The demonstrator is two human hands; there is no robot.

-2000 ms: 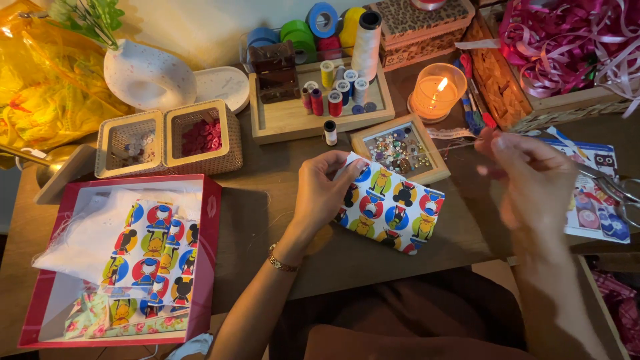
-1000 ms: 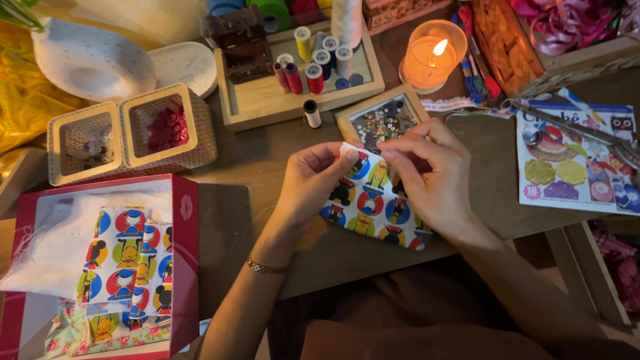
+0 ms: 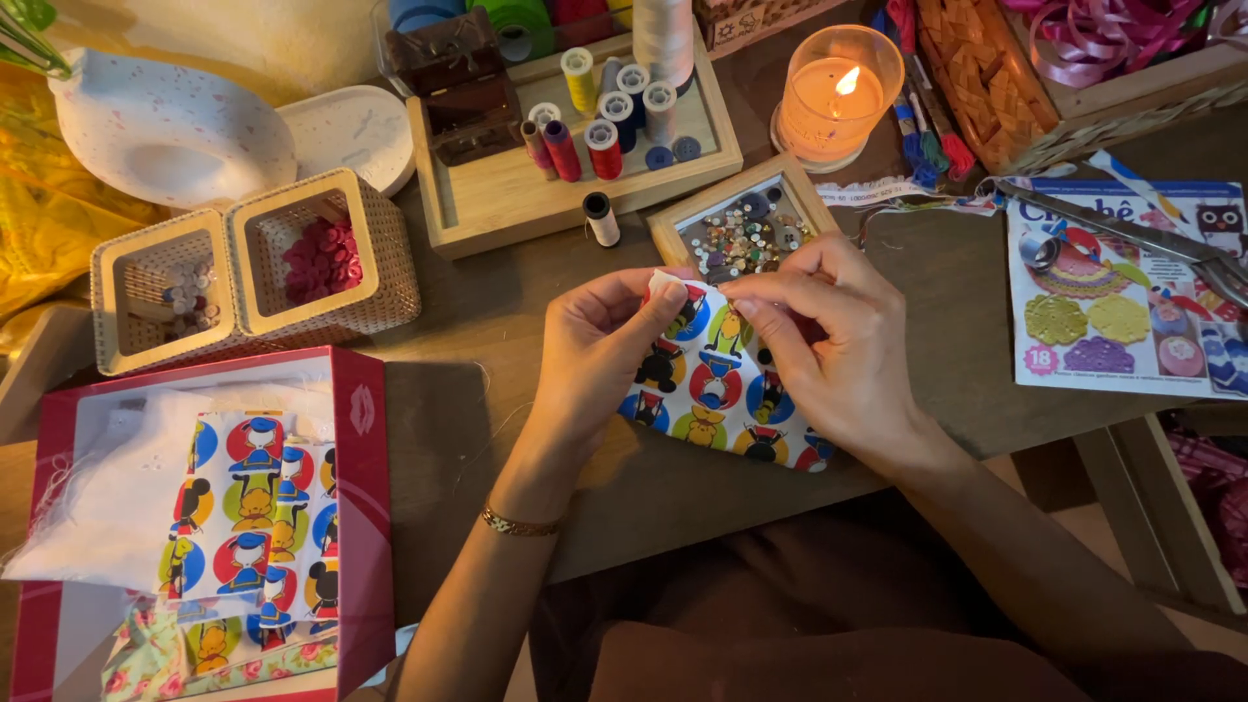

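Note:
A folded piece of cartoon-print cotton fabric hangs between both hands over the table's front part. My left hand pinches its upper left corner between thumb and forefinger. At the top edge, just to the right, the fingertips of my right hand are closed on the fabric; whether they also hold a needle or thread is too small to tell. Behind the hands lies a wooden tray of beads and buttons. A small spool of white thread with a black top stands to its left.
A lit candle in a glass stands behind the bead tray. Thread spools stand on a wooden tray. Left are woven baskets of buttons and a red box of fabrics. Metal scissors lie on a craft magazine at right.
My right hand, raised out to the right two seconds ago, has come in to the fabric's top edge and is still there. My left hand has kept its hold on the corner. The view has moved closer.

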